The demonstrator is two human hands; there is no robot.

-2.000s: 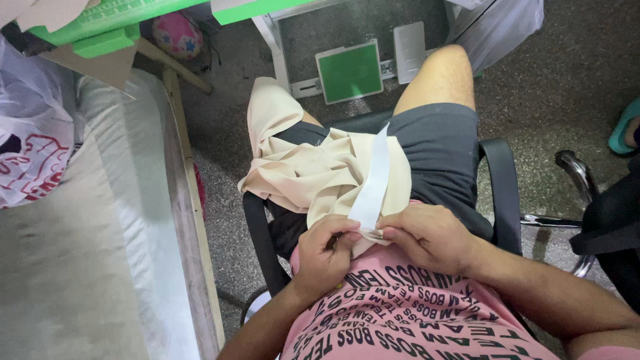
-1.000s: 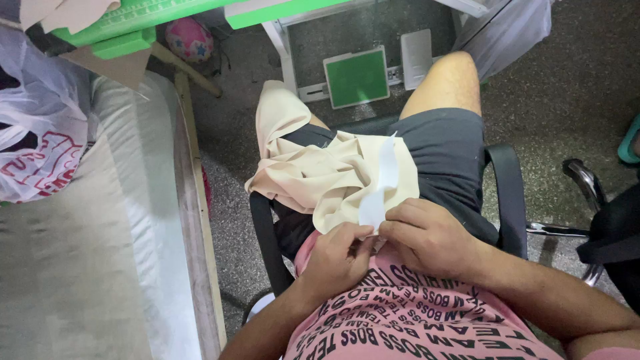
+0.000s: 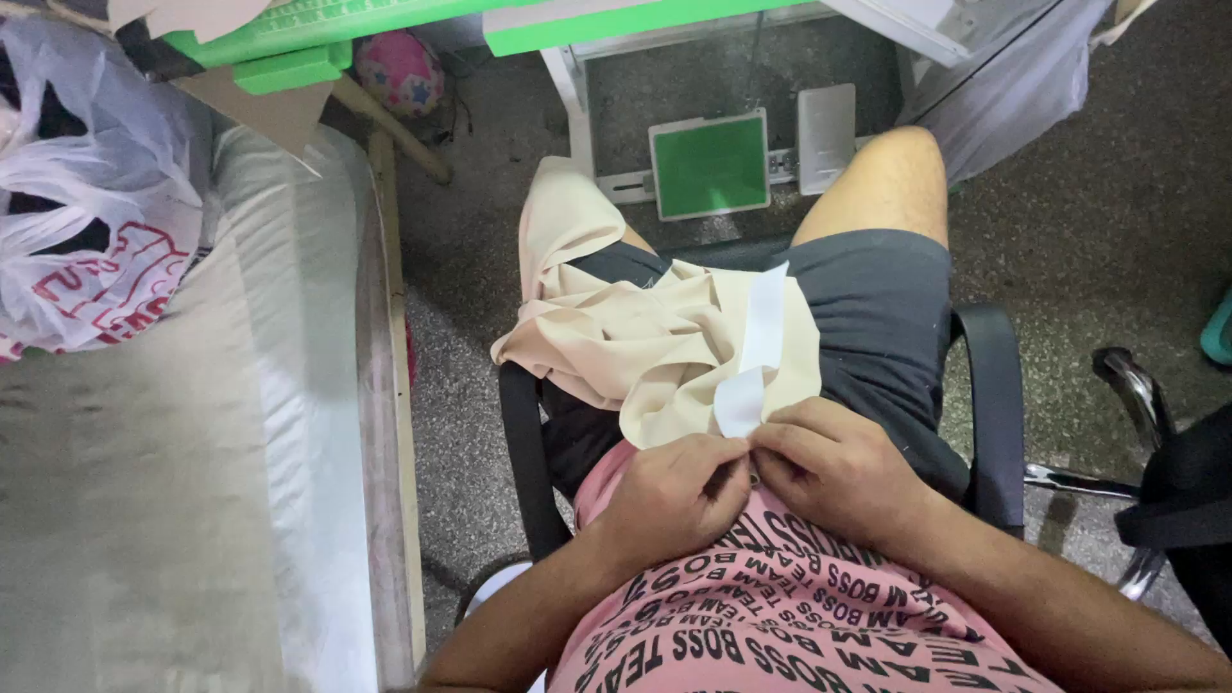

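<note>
Cream fabric (image 3: 616,337) lies bunched over my lap, with one part draped over the knee at the left. A white strip (image 3: 762,318) runs along its right side and bends over near my body. My left hand (image 3: 679,491) and my right hand (image 3: 837,462) meet at the strip's near end, fingertips pinched together on it. A small round metallic thing shows between my hands, too small to name. The fingertips hide the exact edge that they pinch.
A bed or padded surface (image 3: 144,500) with a plastic bag (image 3: 106,212) lies left. Ahead are a green-edged table (image 3: 616,27) and a green pedal (image 3: 710,166) on its frame. Chair armrests (image 3: 996,414) flank me; another chair's metal base (image 3: 1078,478) stands right.
The white strip lay fairly straight two seconds ago; now it is bent over near my hands. My fingertips have drawn closer together at its near end.
</note>
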